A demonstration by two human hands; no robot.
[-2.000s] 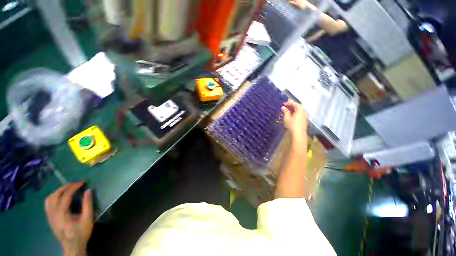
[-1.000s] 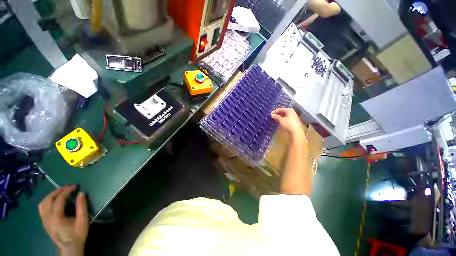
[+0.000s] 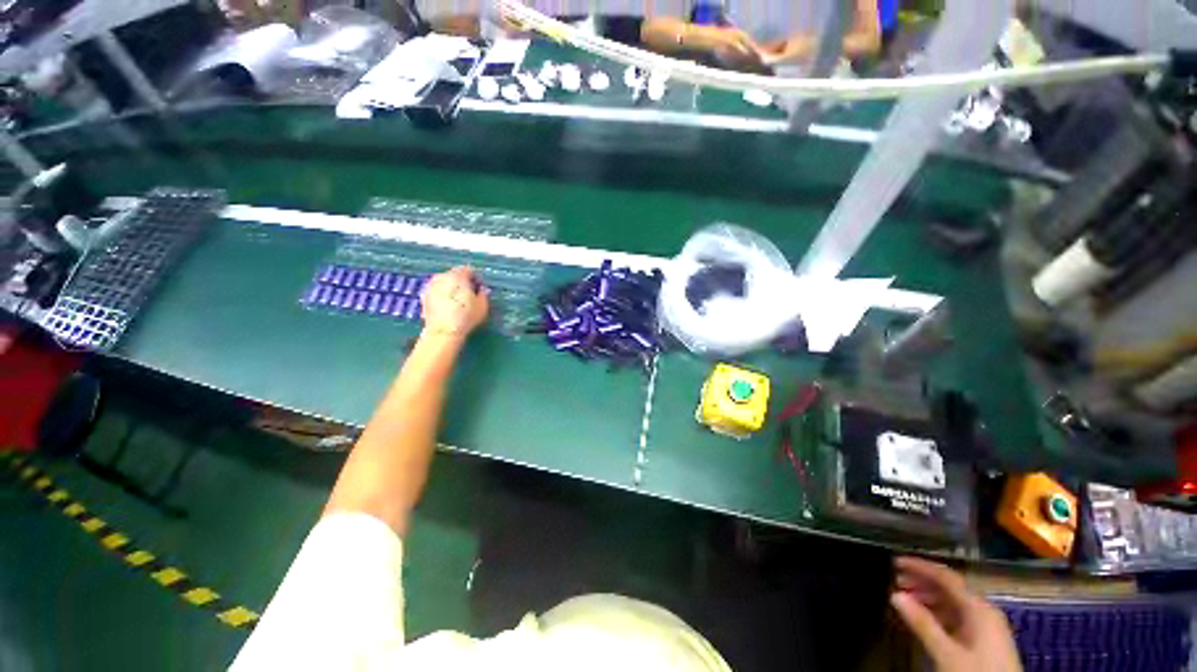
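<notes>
My left hand [image 3: 454,303] is at the right end of the purple housings [image 3: 365,290] lying in rows in a clear blister tray [image 3: 512,236] on the bench; its fingers hide what is under them, so I cannot tell if it holds one. A loose pile of purple housings [image 3: 597,315] lies right of that hand. My right hand [image 3: 956,617] is low at the right, below the bench edge, fingers curled and partly apart; a small dark or reddish spot shows at the fingertips, too unclear to name. The full blister tray [image 3: 1096,639] is at the bottom right.
A clear plastic bag [image 3: 725,292] and white paper [image 3: 847,315] lie behind a yellow button box [image 3: 734,399]. The black fixture [image 3: 899,466] and orange-yellow button box [image 3: 1038,515] are at right. Another clear tray [image 3: 138,263] is far left. A person's hands [image 3: 735,46] show opposite.
The view has swung left. My left hand has moved from the bench edge to the left tray's purple rows. My right hand has left the top of the full tray's rows and is nearer the bench edge.
</notes>
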